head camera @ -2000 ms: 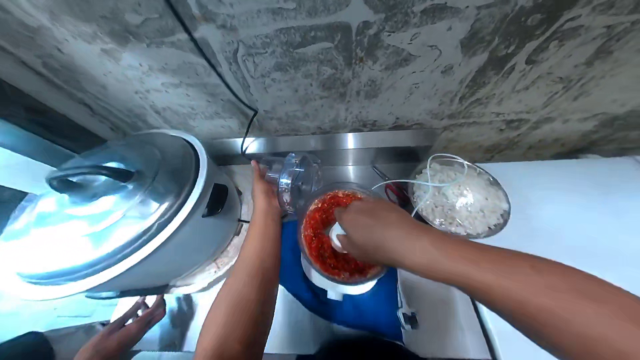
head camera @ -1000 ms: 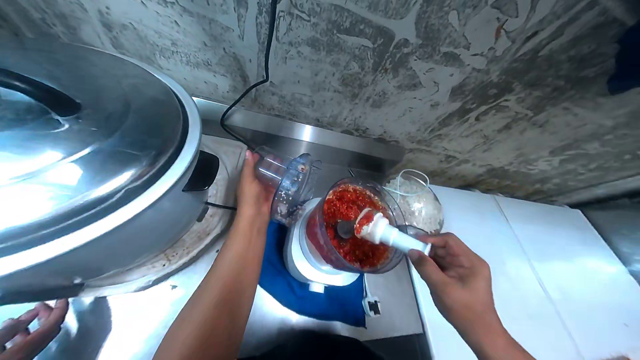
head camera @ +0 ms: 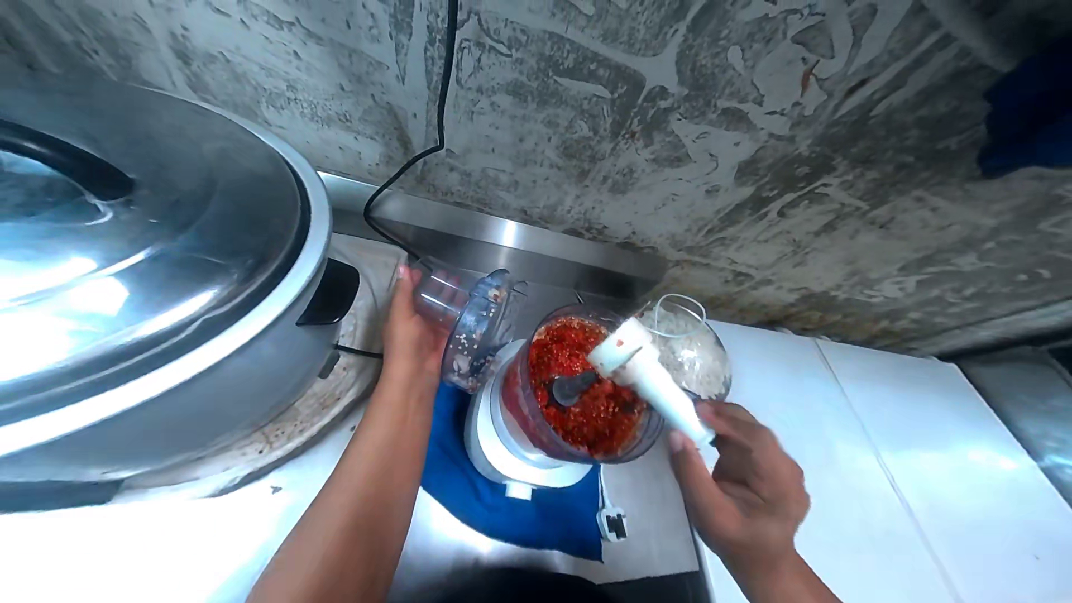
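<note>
My left hand (head camera: pixel 414 322) holds the clear plastic lid (head camera: pixel 479 331) of a food processor by its feed tube, left of the bowl; bits of food cling inside the lid. My right hand (head camera: pixel 741 486) grips the lower end of a white plastic shaft piece (head camera: pixel 649 377), tilted over the bowl's right side. Chopped red paste (head camera: pixel 586 427) fills much of the clear processor bowl (head camera: pixel 523 402), with a dark spindle (head camera: pixel 574 389) standing in its middle. The bowl is on a white motor base (head camera: pixel 486 444), which rests on a blue cloth (head camera: pixel 536 523).
A large lidded electric pot (head camera: pixel 209 402) takes up the left side. Behind the processor's right side stands a bowl of white chopped food (head camera: pixel 699 360). A power plug (head camera: pixel 614 524) lies near the cloth. A black cord (head camera: pixel 444 100) hangs along the rough wall (head camera: pixel 586 151).
My right hand was down in the bowl; it has moved right and now holds the white shaft piece, out of the paste. The left hand keeps the lid. Another person's hand at lower left has left view.
</note>
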